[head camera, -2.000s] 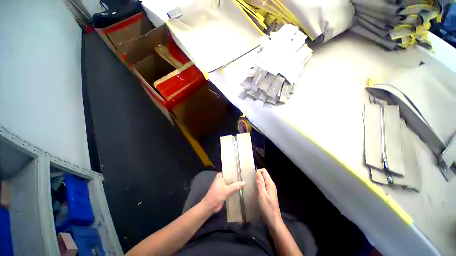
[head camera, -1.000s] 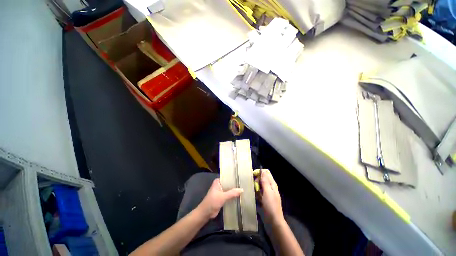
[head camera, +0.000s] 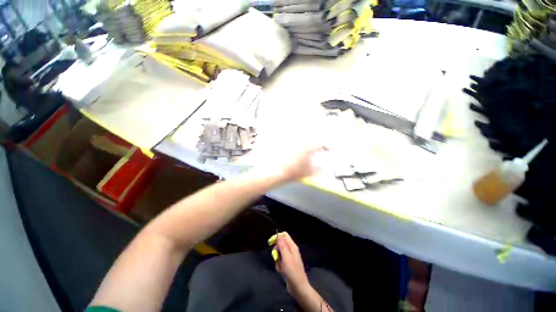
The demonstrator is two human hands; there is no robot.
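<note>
My left arm reaches across the table's front edge, with my left hand (head camera: 305, 163) low over the table beside the washed-out zipper panels (head camera: 366, 159). Glare and blur hide its fingertips, so I cannot tell whether it holds anything. Dark zipper ends show at the panels' near edge. My right hand (head camera: 291, 259) is over my lap, closed around small snips with a yellow handle (head camera: 274, 248). An overlapping heap of beige-grey panels (head camera: 227, 139) lies left of my left hand, near the table edge.
Long grey strips (head camera: 384, 116) lie behind the panels. A bottle with amber liquid (head camera: 497, 183) and a dark pile (head camera: 524, 116) are at right. Folded grey pieces with yellow edges (head camera: 311, 24) stand at the back. Red-brown cartons (head camera: 122, 173) are on the floor at left.
My left hand has left my lap and moved up and right over the table. The panel is gone from over my lap. My right hand still has the snips. The view has turned right and up.
</note>
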